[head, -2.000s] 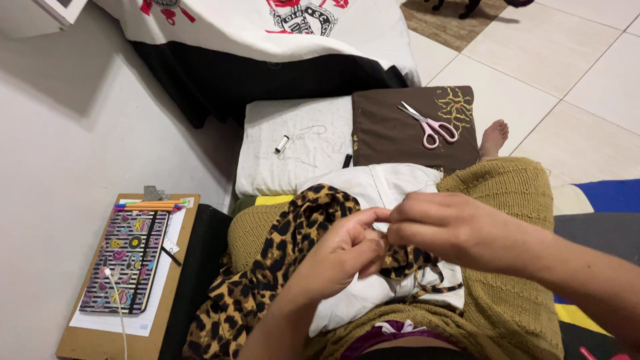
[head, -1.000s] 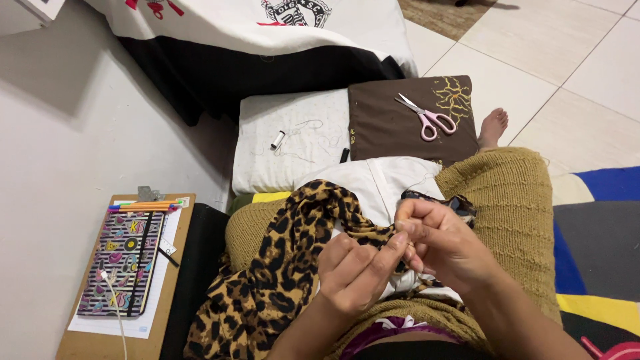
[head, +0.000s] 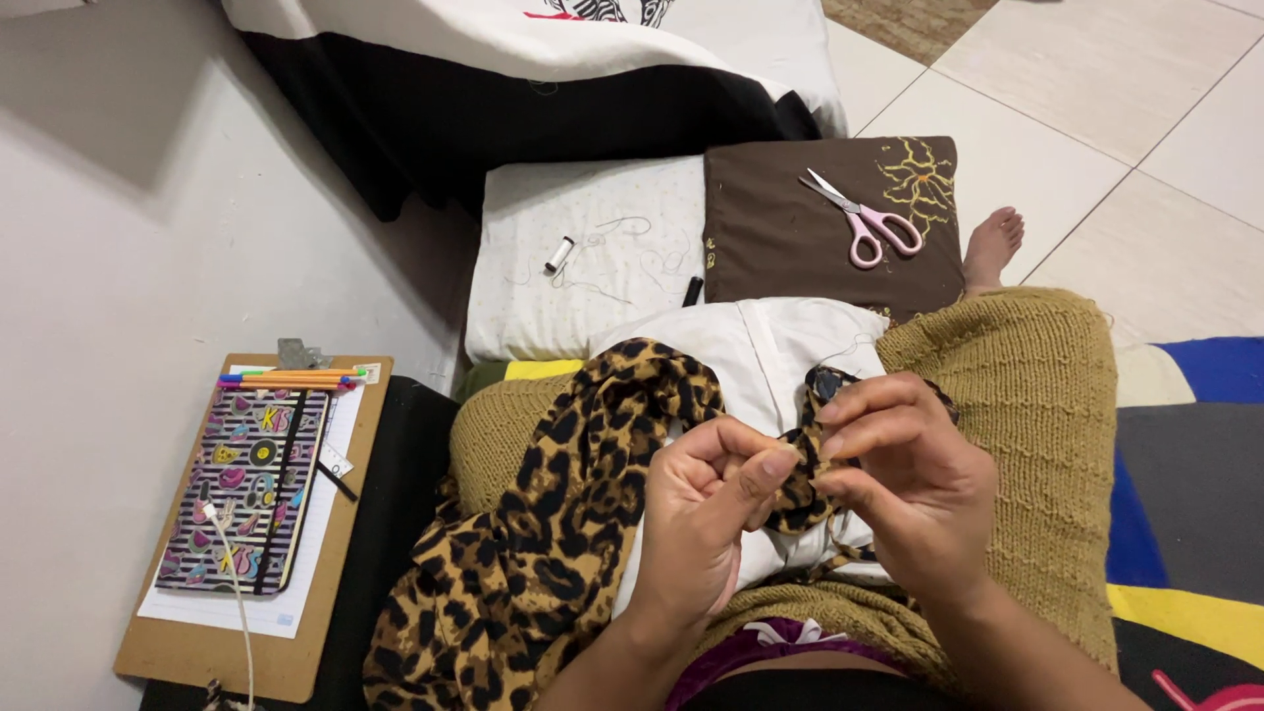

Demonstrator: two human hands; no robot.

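Over a white pillow [head: 780,336] on the lap lies a leopard-print cloth [head: 553,484]. My left hand [head: 706,504] pinches something too small to make out between thumb and forefinger, above the cloth. Close beside it, my right hand [head: 904,474] has its thumb and fingers parted, with nothing plainly seen between them. Thin dark thread shows near the cloth's dark part, behind the right hand. Pink-handled scissors [head: 866,222] lie partly open on a brown cushion [head: 770,217]. A thread spool [head: 559,255] rests on a white cushion [head: 504,286] among loose thread.
At the left, a clipboard [head: 346,553] holds a striped notebook [head: 242,494], pens [head: 291,380] and a white cable [head: 240,612]. A small black object [head: 693,291] lies by the brown cushion. Draped black-and-white fabric [head: 553,104] is ahead; a bare foot [head: 992,242] is at the right.
The hands were touching at the fingertips one second ago; now they are slightly apart, and the right hand's fingers have spread.
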